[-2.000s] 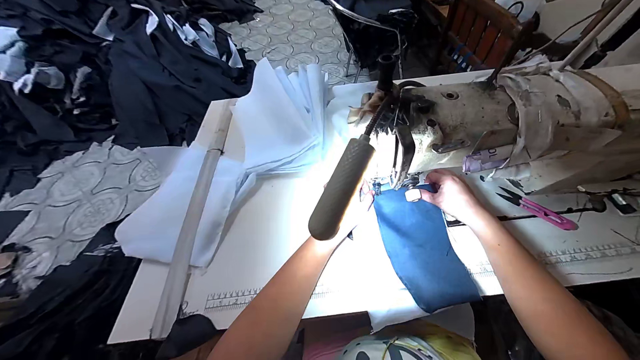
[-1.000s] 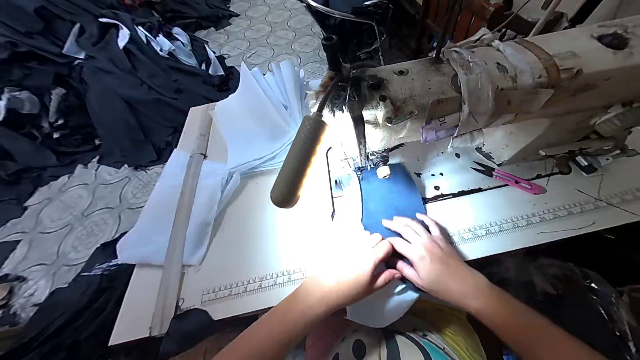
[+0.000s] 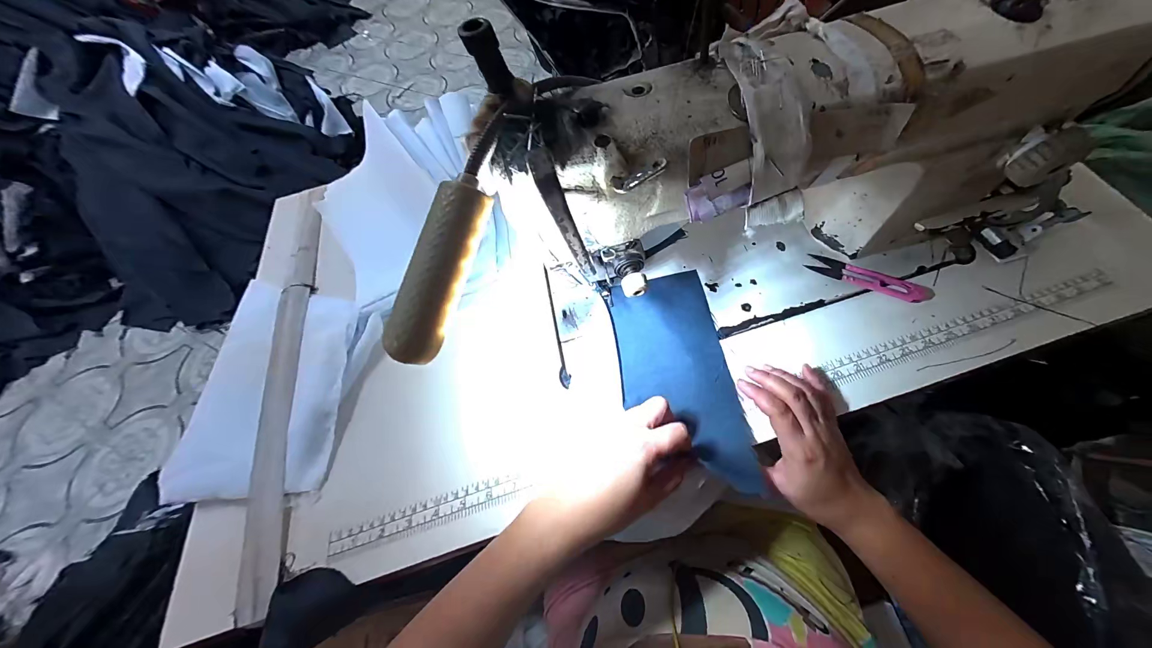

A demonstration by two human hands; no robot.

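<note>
A dark blue fabric piece point(image 3: 675, 351) lies on the white sewing table, its upper left corner at the presser foot point(image 3: 607, 290) of a worn industrial sewing machine point(image 3: 648, 126). My left hand point(image 3: 630, 459) has its fingers curled over the fabric's lower left part; glare washes out much of it, and whether it pinches the cloth is unclear. My right hand point(image 3: 805, 441) rests beside the fabric's right edge, fingers apart, with the thumb near the lower right corner. A lamp with a tan textured handle point(image 3: 438, 270) hangs left of the needle area and throws bright light.
Pink thread snips point(image 3: 877, 281) lie right of the fabric. White fabric pieces point(image 3: 243, 396) are stacked at the left, under a long pale strip point(image 3: 277, 405). A printed ruler scale point(image 3: 954, 328) runs along the front edge. Dark garments point(image 3: 189, 171) cover the floor at left.
My hands were at the presser foot two seconds ago, then together on the fabric's lower part. Now they are apart, the right one beside the fabric's right edge. The view has shifted.
</note>
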